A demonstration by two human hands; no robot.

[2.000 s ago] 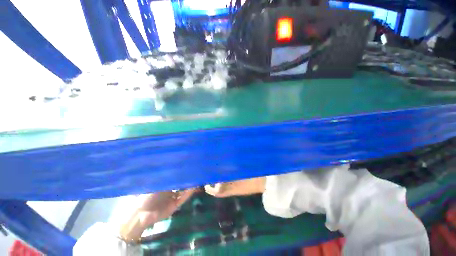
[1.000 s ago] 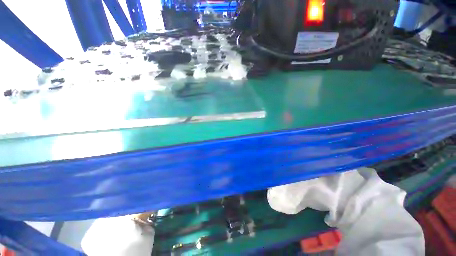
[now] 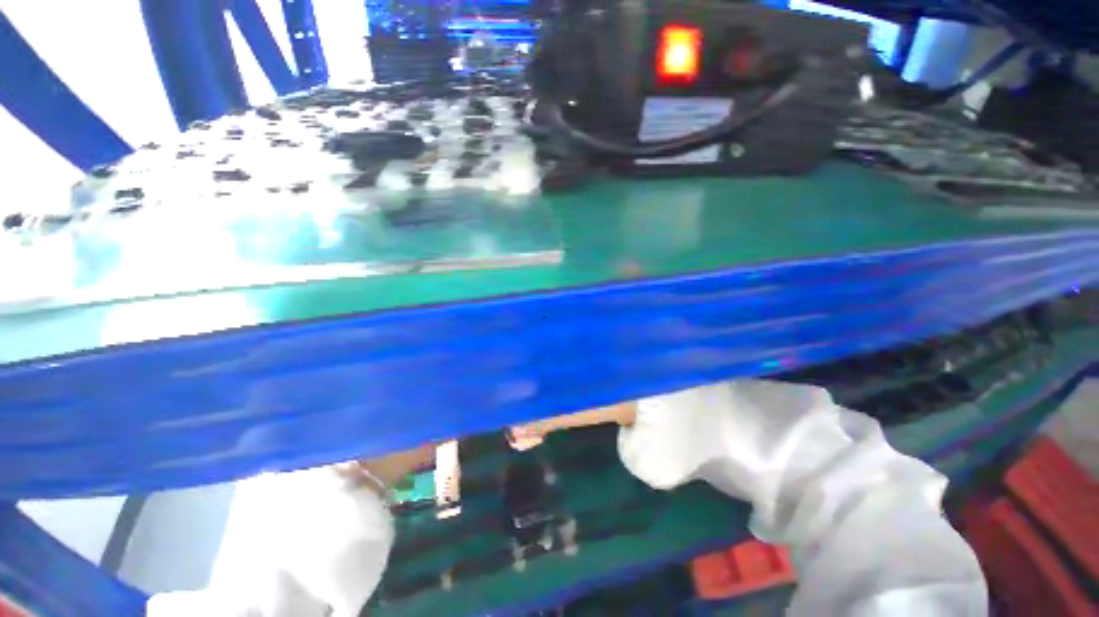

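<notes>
Both hands reach under the blue beam over the lower green shelf (image 3: 627,530). My left hand (image 3: 404,463) shows only in part below the beam. A narrow pale strip (image 3: 448,480), perhaps a watch strap, lies beside its fingers; whether the hand grips it is unclear. My right hand (image 3: 579,422) shows a strip of skin and fingertips, with the rest hidden by the beam and white sleeve. A dark long piece (image 3: 528,488), perhaps a watch with its strap, is just below the right fingertips. I cannot tell whether they touch.
The blue beam (image 3: 482,368) crosses in front above my hands. On the upper shelf stand a black power supply box (image 3: 771,115) with a lit switch, a clear sheet (image 3: 362,241) and rows of small parts (image 3: 259,151). Orange-red trays (image 3: 741,569) show low at the right.
The view has shifted. My left hand has come back into view below the beam, with a pale strip beside it. My right fingertips show again, near the dark piece.
</notes>
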